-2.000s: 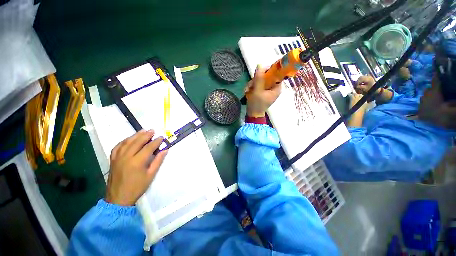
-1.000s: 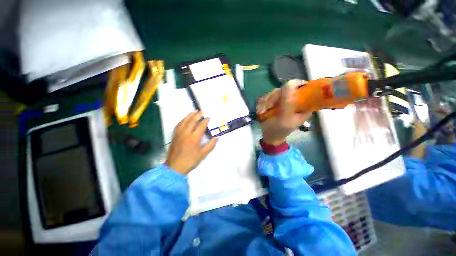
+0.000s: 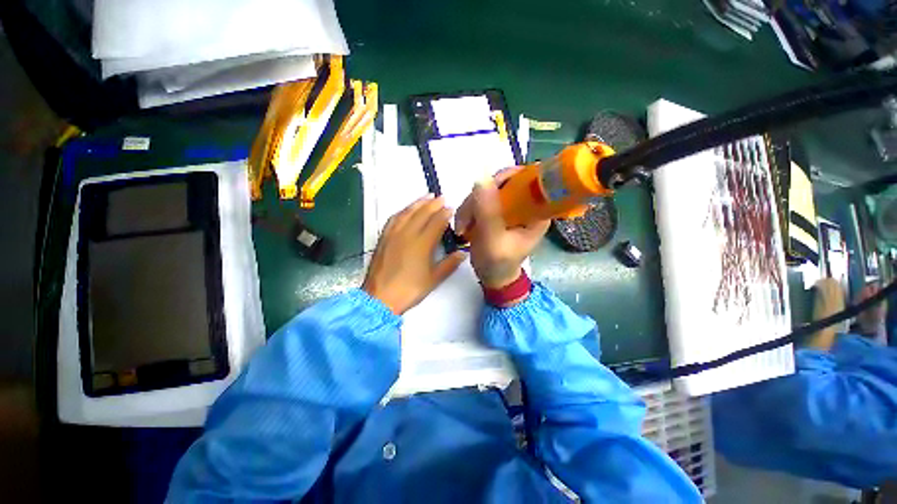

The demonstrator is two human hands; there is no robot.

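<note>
A black device frame (image 3: 425, 133) with a small and a large pale window lies on the white work pad (image 3: 457, 315). My right hand (image 3: 497, 234) grips an orange electric screwdriver (image 3: 551, 187) over the frame's near end; its bit is hidden behind the hand. My left hand (image 3: 409, 252) rests flat with its fingertips at the frame's near left corner and holds nothing visible. The near edge of the frame is mostly covered by both hands.
Amber flex cables (image 3: 313, 133) and stacked white sheets (image 3: 221, 34) lie at upper left. A dark-panelled unit (image 3: 152, 281) lies at left. Two mesh trays, one nearer (image 3: 588, 228), sit beside the screwdriver. A white tray (image 3: 688, 295) holds red-black wires. Another worker's sleeve (image 3: 802, 413) shows at right.
The view has swung left. My right hand has brought the screwdriver from beside the mesh trays to the frame's near end. My left hand stays at the frame's near corner.
</note>
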